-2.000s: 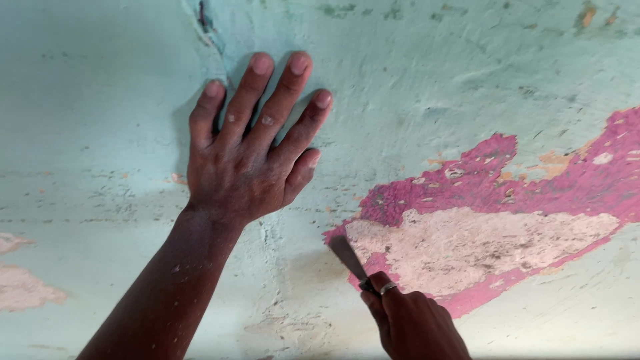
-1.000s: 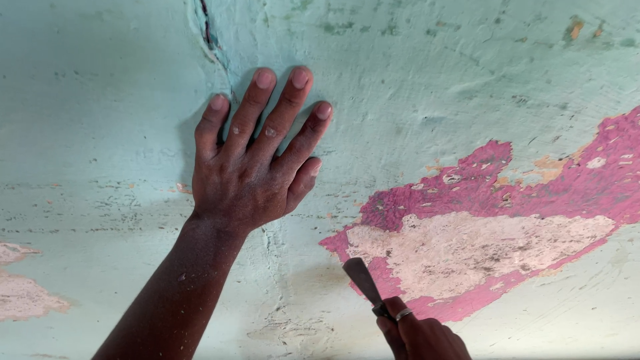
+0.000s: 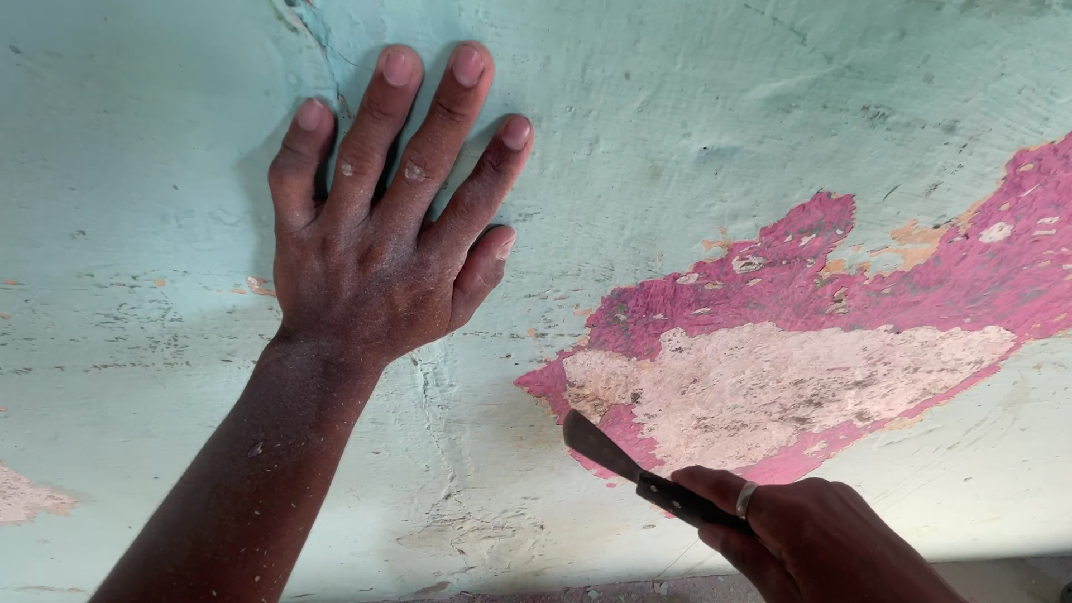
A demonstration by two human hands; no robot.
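Observation:
My left hand (image 3: 377,226) lies flat on the painted green wall (image 3: 628,100), its fingers spread and pointing up, with nothing held. Pale dust and small flakes dot its skin and forearm. At lower right, my right hand (image 3: 787,536), a ring on one finger, grips the black handle of a paint scraper (image 3: 603,444). The scraper's metal blade points up and left, over the left end of a scraped patch. That patch shows magenta paint (image 3: 720,289) around an area of bare pinkish plaster (image 3: 779,385).
A crack (image 3: 314,25) runs down the wall above my left hand. Another pinkish bare patch (image 3: 21,496) is at the left edge. Along the bottom runs the wall's lower edge, with a dusty ledge or floor (image 3: 1013,578) below, where small paint chips lie.
More plaster now shows at the left tip of the magenta patch, near the blade. The scraper is tilted more to the left than before. My left hand stays flat on the wall.

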